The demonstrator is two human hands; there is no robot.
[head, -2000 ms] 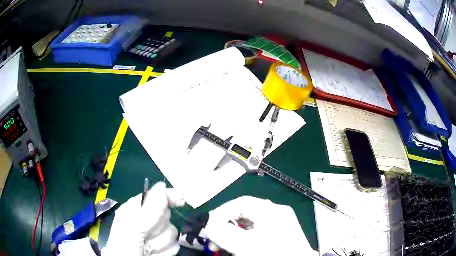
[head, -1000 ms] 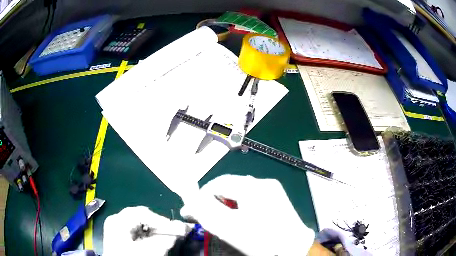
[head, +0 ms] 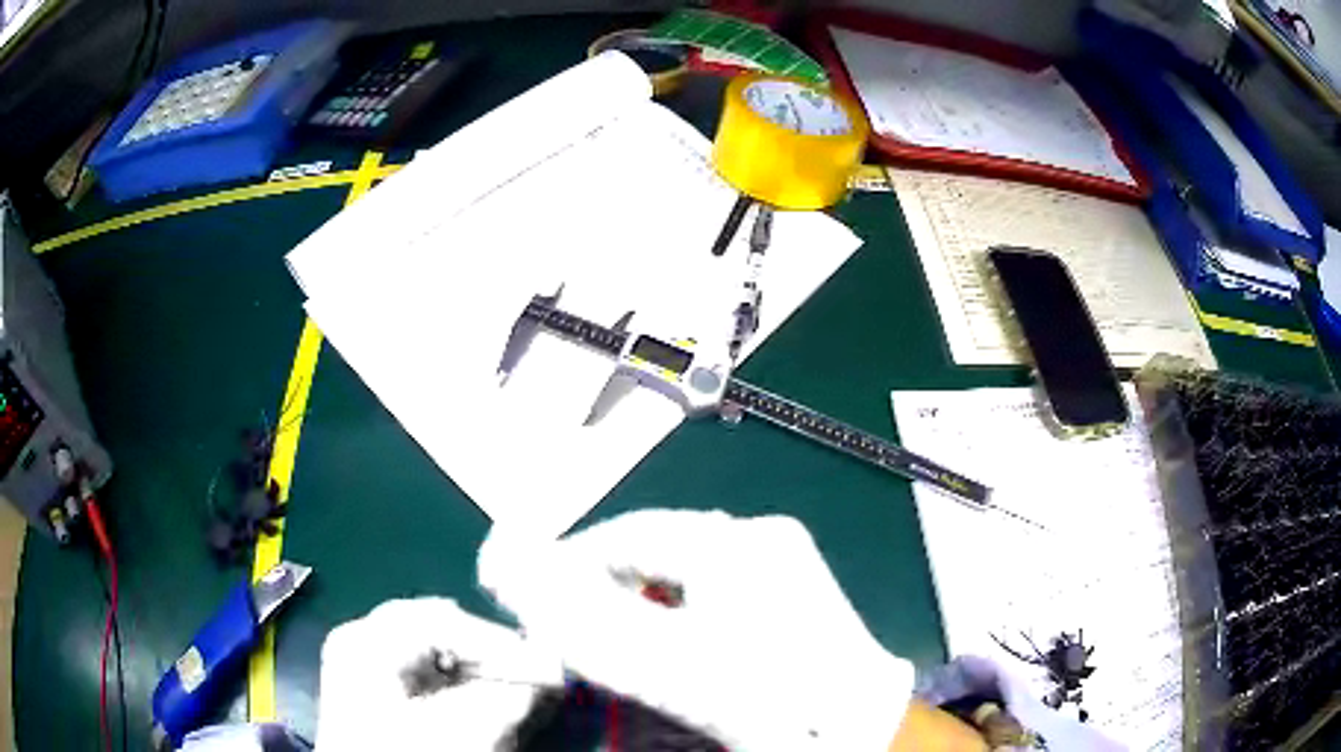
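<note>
My left hand (head: 419,679), in a white glove, is at the bottom left of centre. Its fingers are closed around a thin dark piece that looks like the black test lead (head: 437,671). My right hand (head: 735,624), also gloved, is beside it, fingers curled over what looks like the red test lead (head: 660,591). The fingertips of both hands meet or overlap. Below them are a blurred dark thing and a red cable (head: 615,723), partly cut off by the bottom edge. Whether a motor is between the fingers is hidden by the gloves and glare.
The digital caliper (head: 703,385) lies on white paper (head: 441,323). A utility knife (head: 213,654) and dark wired pieces (head: 250,507) lie left, near the power supply (head: 44,382). A phone (head: 1062,338), another wired piece (head: 1062,669) and a tray (head: 1272,573) are right. Yellow tape (head: 790,140) stands behind.
Since two seconds ago my hands have come together and the dark piece between them has gone mostly out of sight. Since one second ago they have barely moved; the view has shifted slightly.
</note>
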